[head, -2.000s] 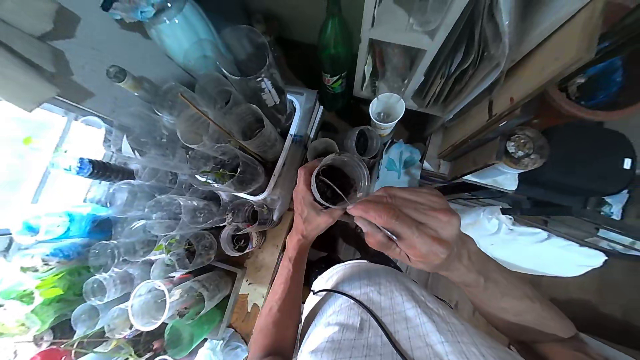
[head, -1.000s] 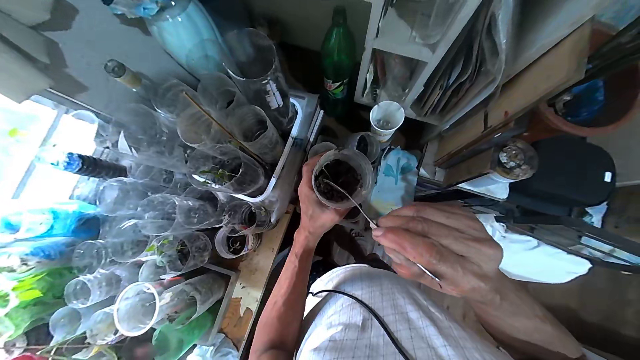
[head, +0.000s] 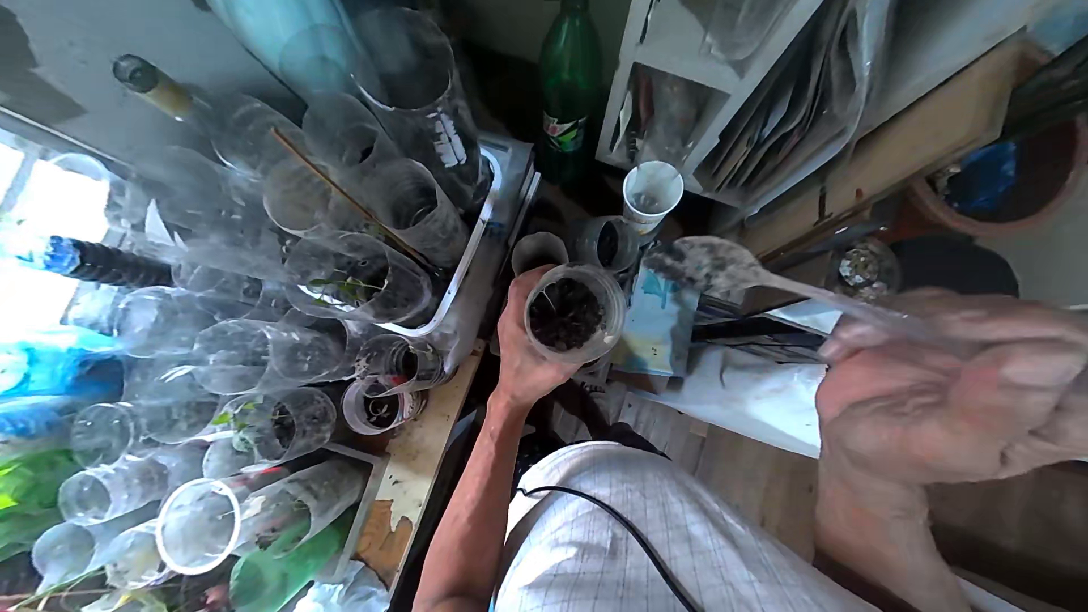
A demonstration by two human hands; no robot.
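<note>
My left hand (head: 535, 361) is wrapped around a clear plastic cup (head: 602, 333) that holds dark soil (head: 565, 316). A thin pale stem or thread lies on the soil. To the right and raised close to the camera, my right hand (head: 960, 382) grips the handle of a metal spoon (head: 714, 265); its bowl is smeared with soil. Just behind the held cup stand two more small cups, one of them with dark contents (head: 609, 245), and a white paper cup (head: 653, 197).
Many clear plastic cups and cut bottles (head: 229, 357), some with seedlings, crowd the left side beside a white tray (head: 489, 229). A green plastic bottle (head: 569, 93) stands at the back near a white shelf (head: 688, 64). A wooden board edge (head: 433, 438) runs below the tray.
My right hand has moved away from the held cup, to the right and nearer the camera, with the spoon in it. My left hand still holds the cup.
</note>
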